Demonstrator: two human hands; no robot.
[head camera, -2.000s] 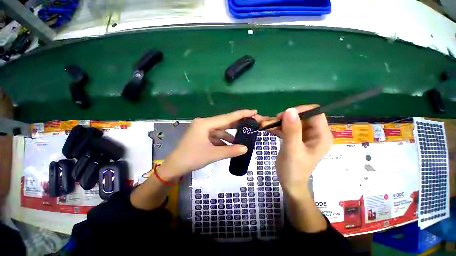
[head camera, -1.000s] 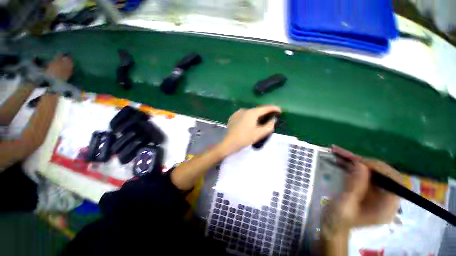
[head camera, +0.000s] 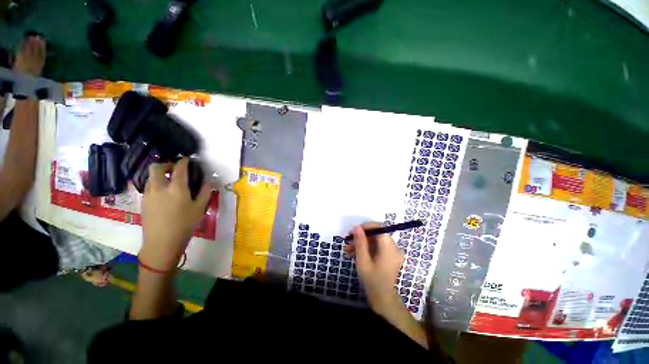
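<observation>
My left hand (head camera: 171, 202) is at the front of the pile of black housings (head camera: 160, 131), its fingers around one black housing (head camera: 193, 178). My right hand (head camera: 375, 259) holds dark tweezers (head camera: 395, 229) like a pen. The tweezer tip is low over the label sheet (head camera: 359, 170), at the top edge of its rows of small dark labels. The tip itself is too small to tell whether it holds a label. The upper left of the sheet is blank white backing.
Single housings lie on the green belt (head camera: 235, 50). Grey panels (head camera: 455, 263) and a yellow patch (head camera: 257, 213) flank the sheet. Another label sheet (head camera: 635, 320) is at the far right. Another person's arm (head camera: 21, 149) reaches in at the left.
The housing from my left hand now lies on the belt above the sheet. My left hand has moved left to the pile. My right hand has brought the tweezers down to the label rows. The view has shifted.
</observation>
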